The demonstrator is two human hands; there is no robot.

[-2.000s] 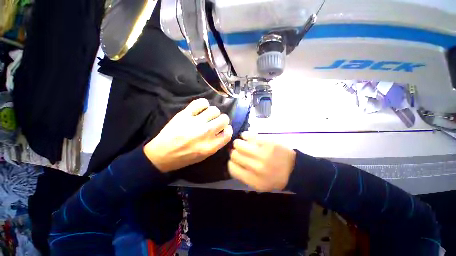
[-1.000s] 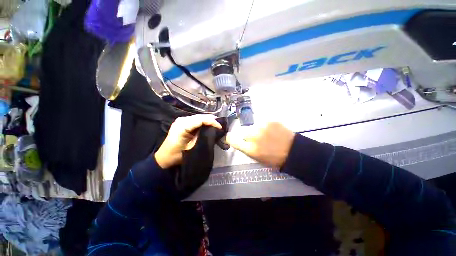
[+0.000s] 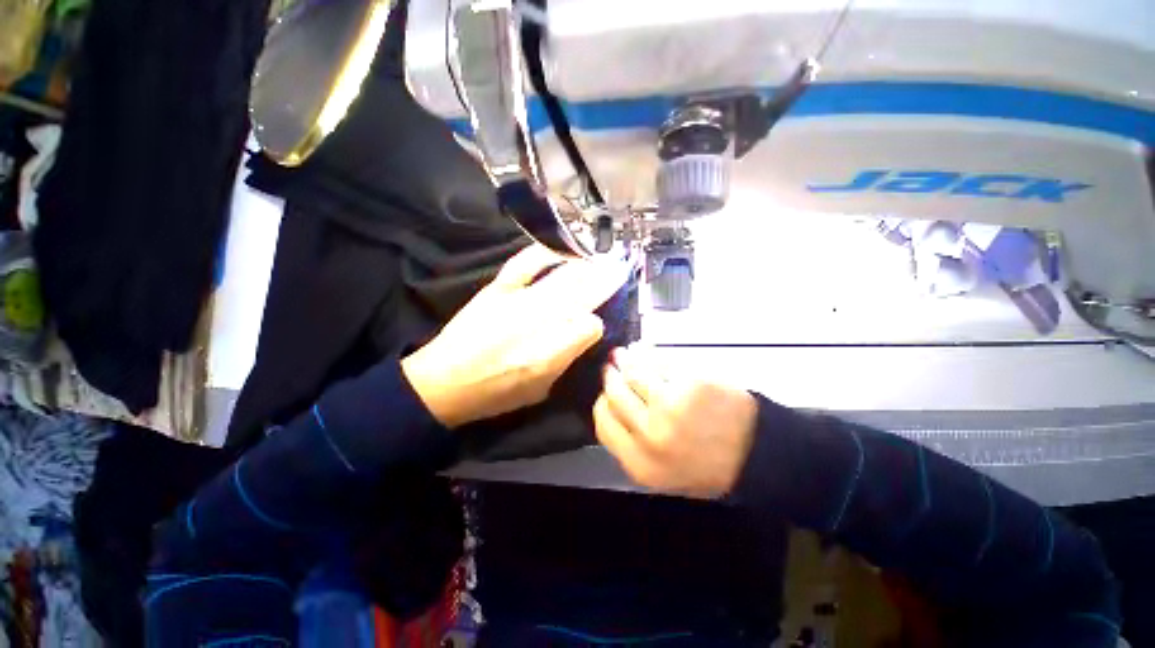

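Note:
The black garment piece (image 3: 367, 279) lies on the white table, left of and under the needle area, its right edge by the presser foot (image 3: 611, 241). My left hand (image 3: 513, 336) lies on the cloth with its fingertips close to the foot, pressing or pinching the cloth edge. My right hand (image 3: 678, 424) has thumb and fingers pinched on the cloth's near right edge, just below the left fingertips. The white sewing machine (image 3: 912, 139) with blue stripe and "JACK" lettering stands over the work. The needle point and the fingertip contact are partly hidden.
A pale oval disc with yellowish rim (image 3: 323, 76) is at the upper left. A black garment heap (image 3: 127, 190) hangs at the left table edge. White and purple scraps (image 3: 1001, 266) lie right, near the machine arm. The ruler-marked front edge (image 3: 1001, 443) runs below them.
One second ago the cloth was lifted and folded by my left hand; now it lies flatter. My right hand has moved down from the needle area. The camera view has shifted and turned.

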